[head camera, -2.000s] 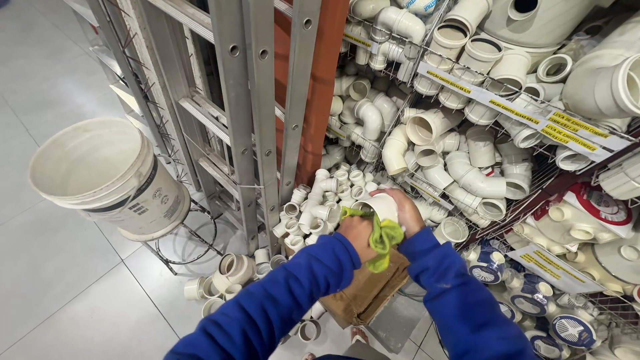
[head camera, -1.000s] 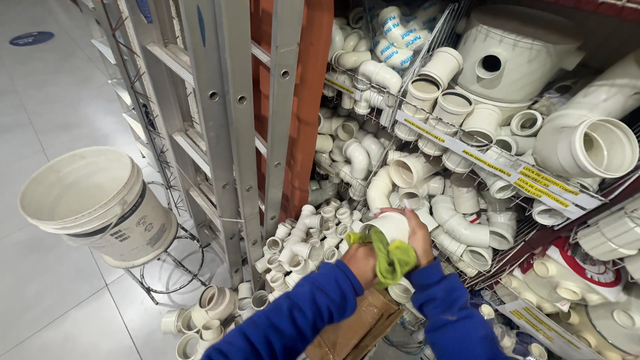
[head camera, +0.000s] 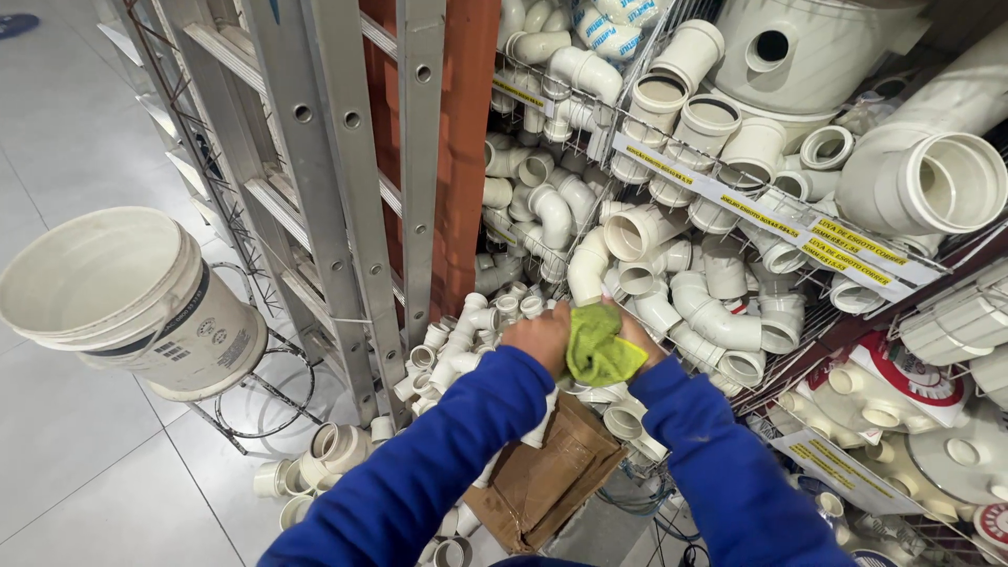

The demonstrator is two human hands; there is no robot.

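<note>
A yellow-green cloth [head camera: 602, 345] is bunched between my two hands, above a brown cardboard box [head camera: 551, 465]. My left hand [head camera: 542, 339] grips the cloth from its left side. On the other side, my right hand [head camera: 636, 340] has its fingers mostly behind the cloth. A white PVC elbow [head camera: 587, 268] shows just above the cloth; whether it is held or lies in the rack behind, I cannot tell. Any fitting inside the cloth is hidden.
Wire shelves of white PVC fittings [head camera: 713, 307] fill the right, with printed label strips [head camera: 772, 216]. A pile of small fittings [head camera: 465, 339] lies left of my hands. Aluminium ladders [head camera: 346, 157] lean beside an orange-red post [head camera: 465, 157]. A white bucket [head camera: 189, 331] stands on a metal stand [head camera: 276, 402].
The white rim of a fitting showed between my hands in the earlier frames; now the cloth covers that spot. My hands have drawn around the cloth, and the view has shifted somewhat.
</note>
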